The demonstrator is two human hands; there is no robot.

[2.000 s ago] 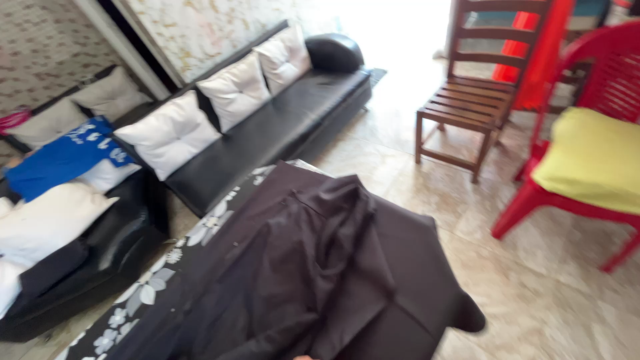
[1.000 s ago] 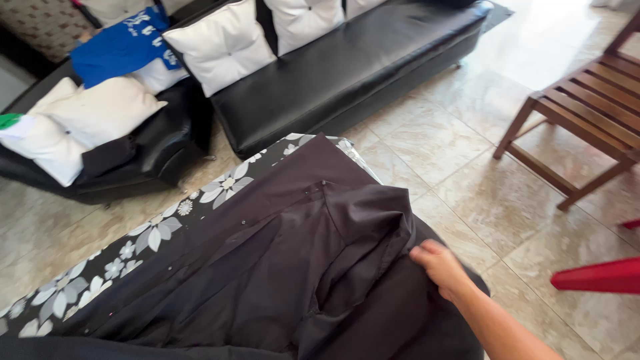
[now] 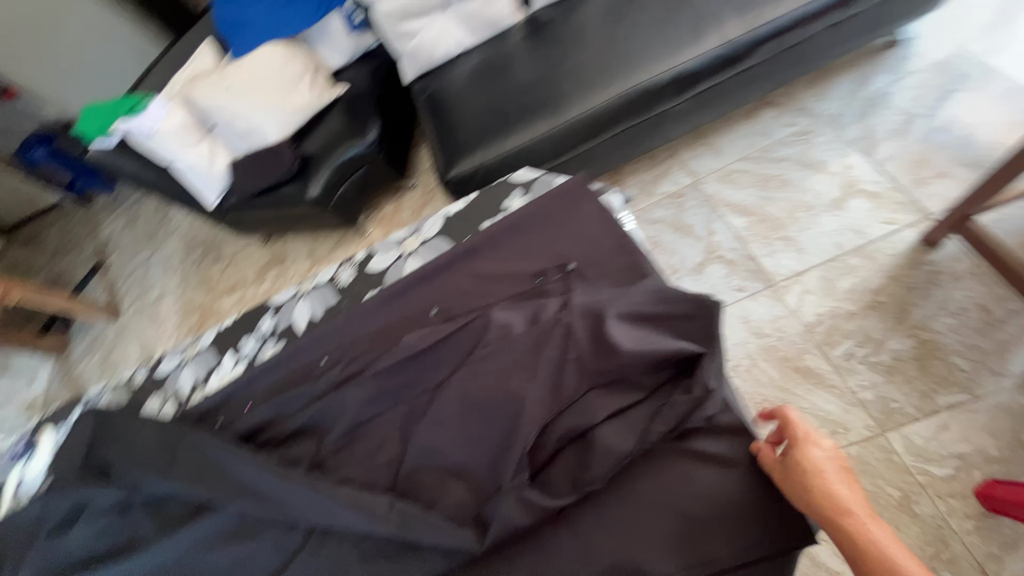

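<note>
Dark fabric, brown-black and in loose folds, covers most of a surface with a black cloth of white and grey flowers showing along the far left edge. Small pins sit in a row in the fabric. At its right edge my right hand pinches the border between thumb and fingers. A navy-looking part of the fabric lies at the lower left. My left hand is out of the picture.
Beyond the far edge stand a black leather sofa and a black armchair with white cushions. A wooden chair's leg and a red plastic piece are at the right, over the tiled floor.
My right hand, barely visible at the bottom two seconds ago, came to the fabric's right edge and is now lower along it. The fabric's right side lies flatter. The view has swung.
</note>
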